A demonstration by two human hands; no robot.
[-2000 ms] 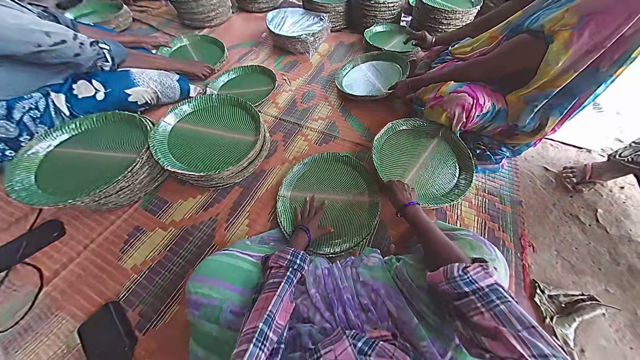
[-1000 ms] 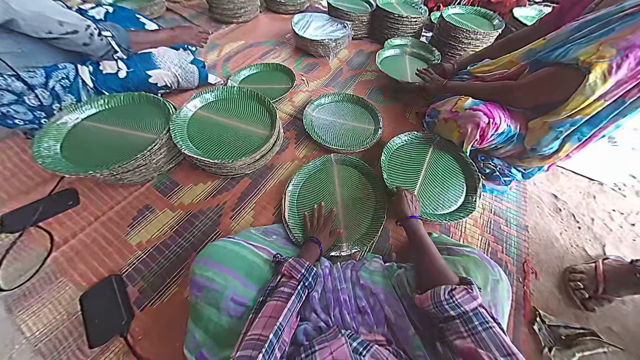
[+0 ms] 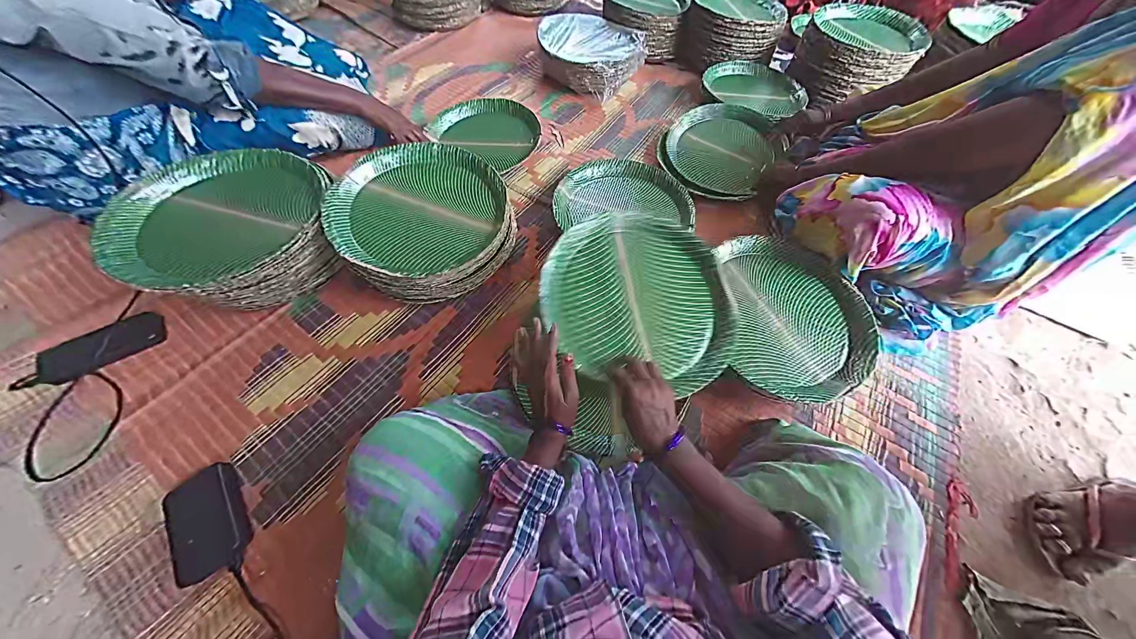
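Observation:
My right hand (image 3: pixel 646 401) grips the near rim of a round green leaf-patterned plate (image 3: pixel 632 297), which is raised and blurred by motion. My left hand (image 3: pixel 545 377) is beside its lower left edge, fingers spread and upright; whether it touches the plate is unclear. Under both hands another green plate (image 3: pixel 599 430) shows in part, close to my lap. To the right lies a similar green plate (image 3: pixel 790 319), partly overlapped by the raised one. Just beyond the raised plate, a smaller-looking green plate (image 3: pixel 624 191) rests on the mat.
Two stacks of green plates, one far left (image 3: pixel 222 222) and one nearer (image 3: pixel 426 213), stand on the woven mat (image 3: pixel 328 399). Co-workers sit left and right, their hands at other plates. A plastic-wrapped stack (image 3: pixel 590 53) stands beyond. Black devices with cables (image 3: pixel 209 524) lie left; a foot (image 3: pixel 1078 528) is right.
My right hand has moved left from the right plate to the middle, now with a raised plate. My left hand has come off the middle plate's face to its left edge.

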